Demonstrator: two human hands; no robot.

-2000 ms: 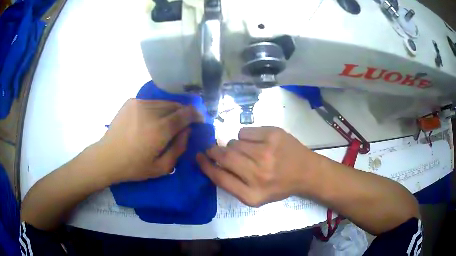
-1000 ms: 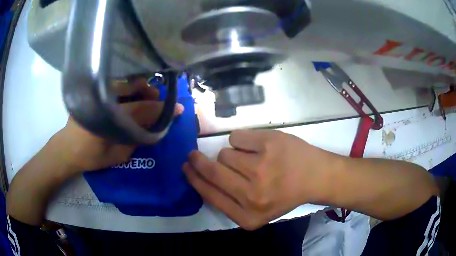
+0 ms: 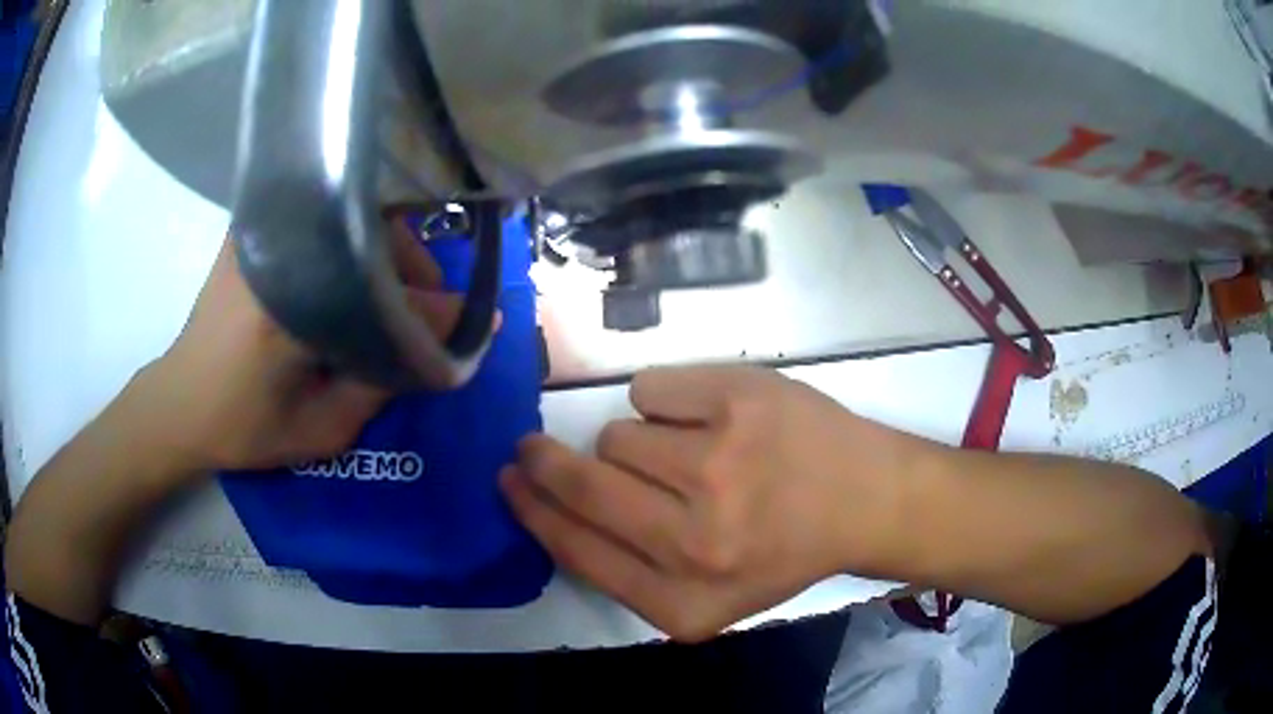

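Note:
A blue panel with white lettering ending "YEMO" [image 3: 461,509] lies on the white machine table, its upper end running under the machine head by the bright lamp. My left hand [image 3: 272,384] is on the panel's upper left, fingers bent onto the cloth; the chrome guard hides part of them. My right hand [image 3: 726,502] has thumb and index fingertips together at the panel's right edge. The needle and presser foot are mostly hidden behind the guard [image 3: 300,181] and tension discs [image 3: 677,154].
The white machine head [image 3: 949,112] with red lettering spans the top. Metal snips with red handles [image 3: 977,286] lie right of the needle area, tied to a red strap [image 3: 994,398]. A ruler scale [image 3: 1173,426] runs along the front. White plastic [image 3: 921,663] shows below the table edge.
The view has moved closer to the machine head since the oldest frame. The white lettering, not visible then, now shows below my left hand. Since one second ago, both hands and panel have barely moved.

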